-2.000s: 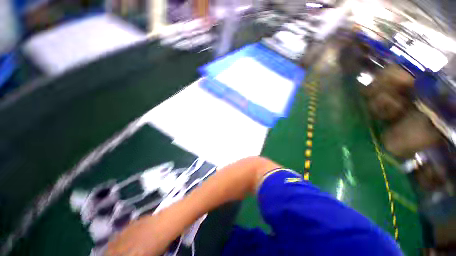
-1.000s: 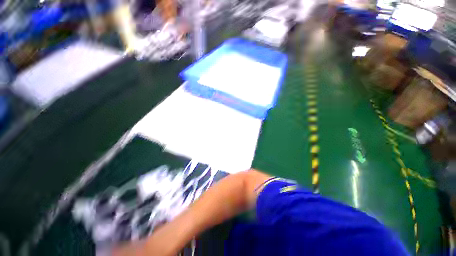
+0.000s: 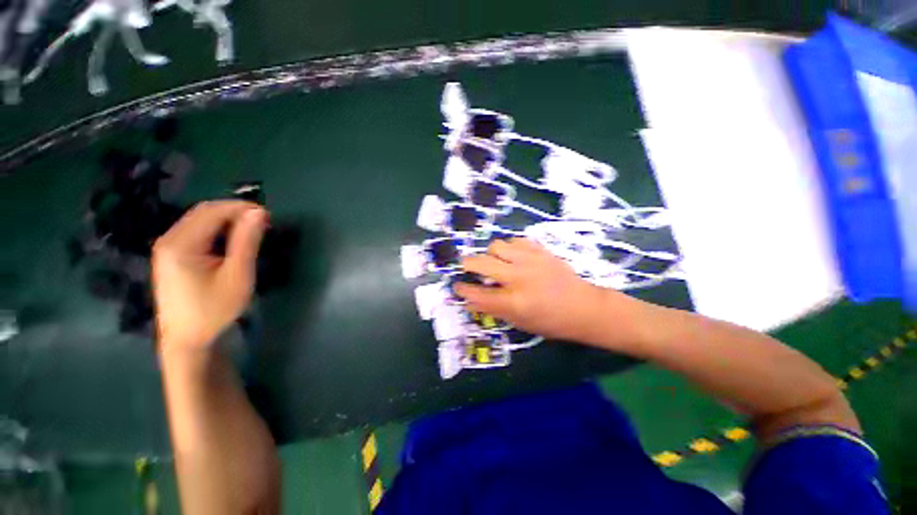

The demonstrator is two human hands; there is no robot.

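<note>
Several open white adapter housings (image 3: pixel 465 218) lie in a slanting row on the dark green bench, covers standing at their left ends. Upper ones show black pads; the nearest (image 3: pixel 483 351) shows yellow parts. My right hand (image 3: pixel 523 290) is over the lower part of the row, thumb and fingers at one housing, which they partly hide. My left hand (image 3: pixel 209 264) is at the right side of a loose pile of black pads (image 3: pixel 131 211), thumb and forefinger close together. A small dark piece (image 3: pixel 246 188) shows by its fingertips; blur hides whether they hold it.
White cables (image 3: pixel 588 241) lie bundled right of the housings. A white sheet (image 3: pixel 734 181) and a blue tray (image 3: pixel 850 161) are at the right. A worn metallic strip (image 3: pixel 352 68) runs along the far side. White cords (image 3: pixel 126 40) lie beyond it, at top left.
The view has turned down and left onto the bench. My left hand has come into view by the black pile. The housing row and my right hand now show more clearly.
</note>
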